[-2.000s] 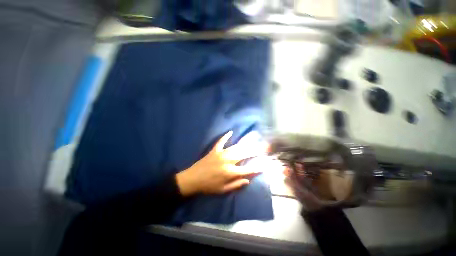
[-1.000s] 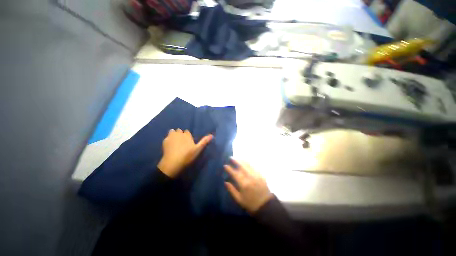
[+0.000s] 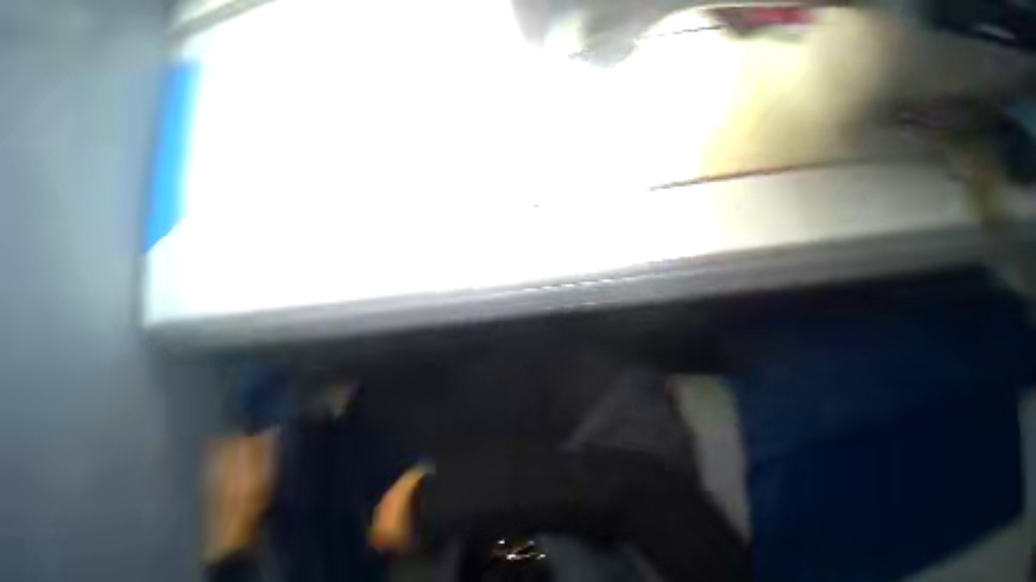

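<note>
The view is strongly blurred. My left hand (image 3: 239,489) is low at the far left, below the table's front edge, partly cut off or hidden. My right hand (image 3: 398,509) is a small blurred patch to its right, at the end of a dark sleeve reaching across my lap. Dark navy fabric (image 3: 305,489) hangs between the hands, and my left hand appears closed on its side. The right hand's fingers cannot be made out.
The white machine table (image 3: 375,171) has blue tape (image 3: 170,154) at its left edge. Its front edge runs above my lap. Large navy cut pieces (image 3: 886,443) lie at the lower right over a pale surface. Blurred machine parts show at the top right.
The view has tilted down towards my lap. The navy panel has left the tabletop, and both hands have moved off the table, down and to the left.
</note>
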